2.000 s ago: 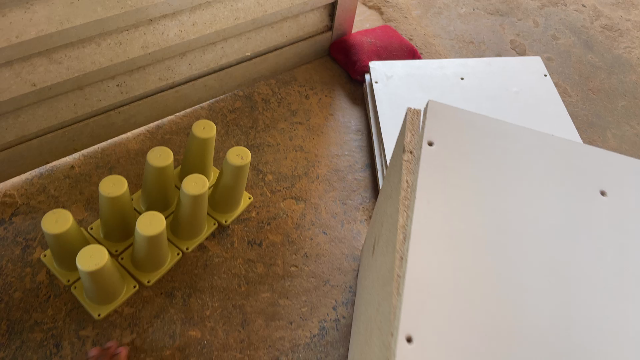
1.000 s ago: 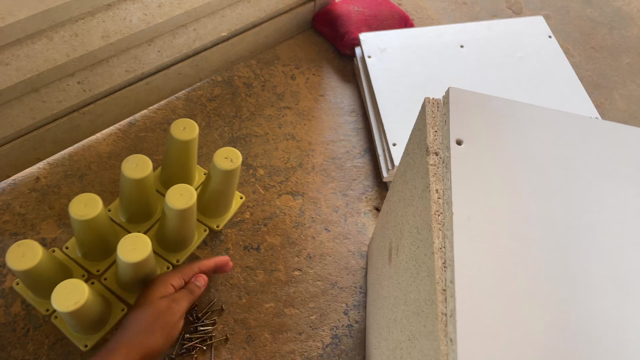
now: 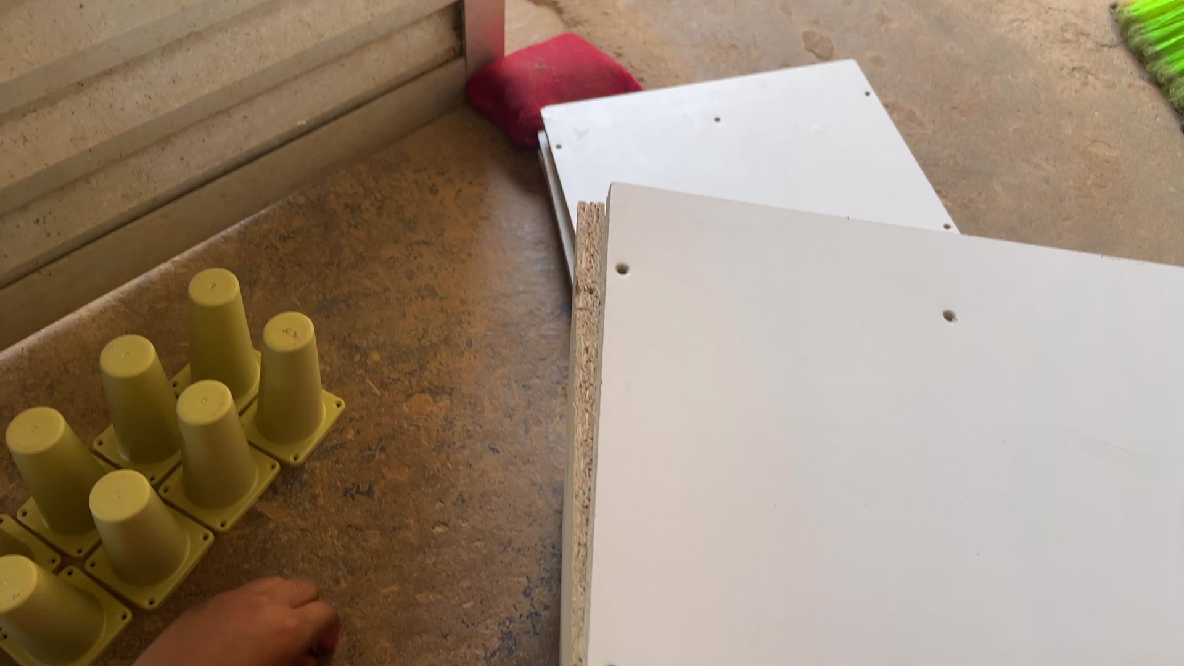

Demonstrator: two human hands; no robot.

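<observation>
My left hand (image 3: 254, 624) is at the bottom edge, left of centre, its fingers bent downward; the fingertips and anything between them are cut off or hidden. Just up and left of it, several yellow-green plastic furniture legs (image 3: 217, 453) stand upright on square flanges with corner holes, grouped close together. My right hand is out of view. To the right, a large white-faced particleboard panel (image 3: 860, 435) with drilled holes fills much of the view, another board edge (image 3: 587, 398) showing along its left side.
Behind the large panel lies a stack of smaller white drilled panels (image 3: 721, 148), beside a red cloth-like bundle (image 3: 555, 83). Ridged pale boards or slats (image 3: 231, 111) run along the upper left. Green broom bristles (image 3: 1156, 46) show at the top right corner.
My left hand, open beside the furniture legs with loose screws near it one second ago, now has its fingers bent down at the bottom edge. The screws are out of sight. The view has shifted.
</observation>
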